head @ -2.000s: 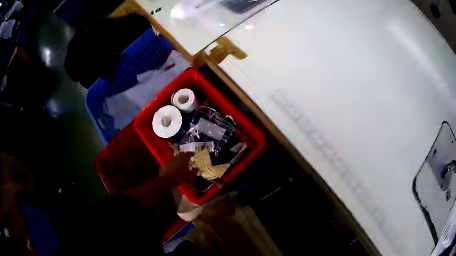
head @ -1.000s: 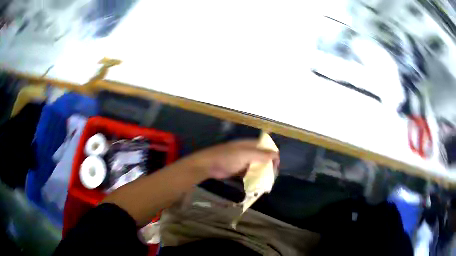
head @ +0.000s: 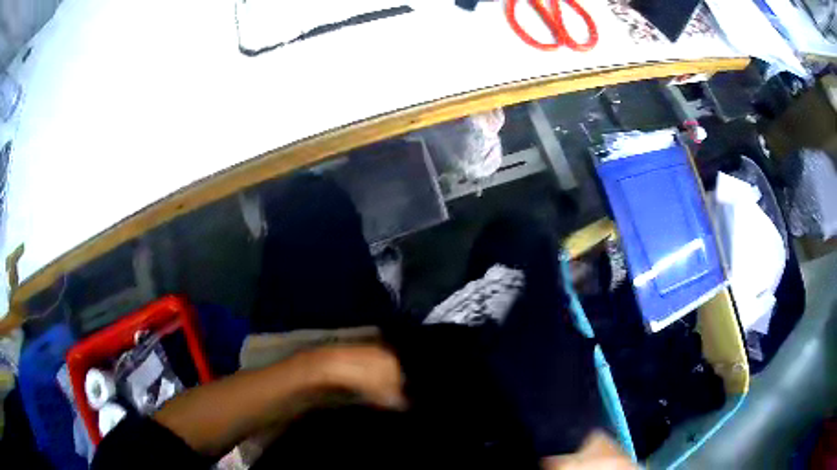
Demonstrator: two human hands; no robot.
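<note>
Black cloth point(head: 477, 386) lies heaped over my lap, with a black-and-white patterned part point(head: 482, 296) showing at its upper edge. My left hand point(head: 362, 370) reaches in from the lower left and meets the left side of the black cloth. Its fingers are blurred and hidden at the cloth, so its grip cannot be told. My right hand point(head: 592, 454) is at the bottom edge, right of the cloth, mostly cut off and blurred. No pale yellow slips show in either hand.
The white table point(head: 229, 101) has a wooden edge; red-handled scissors point(head: 552, 23) lie on it. A red basket point(head: 197, 344) with white rolls stands lower left. A blue-and-yellow bin point(head: 731, 363) of black cloth stands right, a blue lid point(head: 667, 229) across it.
The view has turned towards the right side. My left hand held pale yellow slips in front of the table edge; now it is at the black cloth. My right hand has come into view.
</note>
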